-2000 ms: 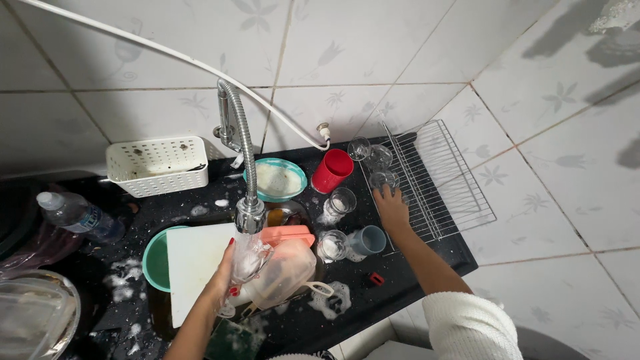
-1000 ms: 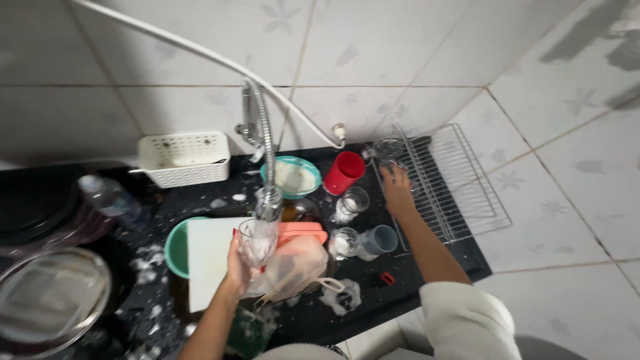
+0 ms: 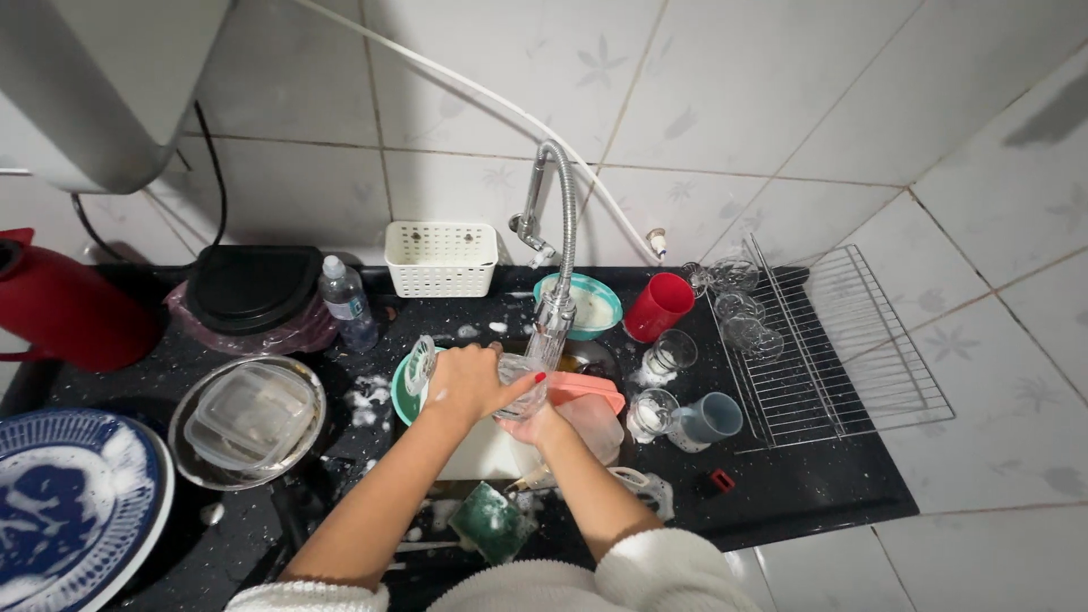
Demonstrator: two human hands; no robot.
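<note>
Both my hands hold a clear stemmed glass (image 3: 520,387) under water running from the faucet spray head (image 3: 557,308), over the sink. My left hand (image 3: 463,378) grips it from the left, its round foot showing beyond my fingers. My right hand (image 3: 535,421) supports the bowl from below. Beneath them are a white cutting board (image 3: 472,455), a coral plastic container (image 3: 586,387) and a translucent container (image 3: 595,425). A teal bowl (image 3: 404,395) is partly hidden behind my left hand. A soapy green sponge (image 3: 491,520) lies at the sink's front edge.
Clear glasses (image 3: 739,310) lie on the wire dish rack (image 3: 807,365). Soapy glasses (image 3: 653,412), a gray-blue cup (image 3: 714,418) and a red cup (image 3: 660,306) stand right of the sink. Left are a plastic bottle (image 3: 348,306), a metal pan (image 3: 319,425) and blue-patterned plates (image 3: 68,510).
My right hand has left the glasses at the wire rack and joined my left hand on the glass under the water. The view has swung left.
</note>
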